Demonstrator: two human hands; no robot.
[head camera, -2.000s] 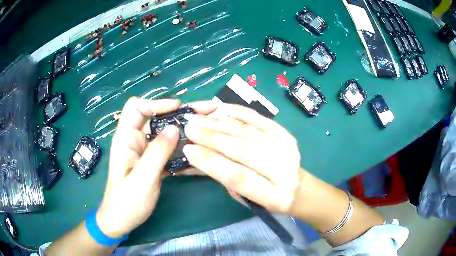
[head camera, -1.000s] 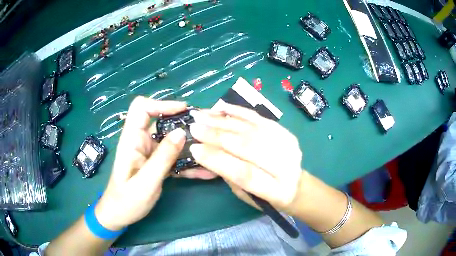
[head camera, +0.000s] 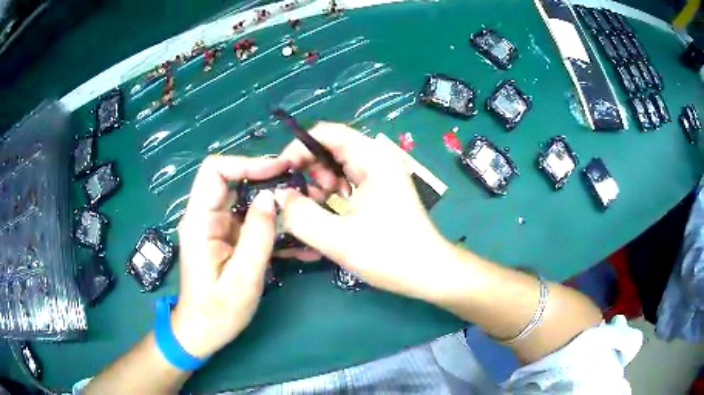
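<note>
My left hand (head camera: 231, 224) holds a black watch housing (head camera: 272, 183) above the mat, thumb on its near face. My right hand (head camera: 370, 208) touches the same housing with thumb and fingers, and black tweezers (head camera: 313, 144) are tucked in it, pointing up and left. My fingers hide most of the housing. A small tan piece (head camera: 338, 204) shows by my right fingers. Another open unit (head camera: 349, 278) shows partly below my right hand. A cream-and-black adhesive card (head camera: 423, 179) lies partly behind my right hand.
A clear blister tray (head camera: 255, 100) with scattered small red components (head camera: 245, 50) lies at the back. Stacked trays (head camera: 35, 231) stand at the left edge. Open units lie left and right, such as one unit (head camera: 489, 164). A long black-and-white strip (head camera: 590, 77) and dark unit rows (head camera: 629, 65) lie upper right.
The tweezers, earlier pointing down behind my right hand, now point up and left above it. My right hand has turned and its fingers are bunched on the housing. The view has shifted slightly.
</note>
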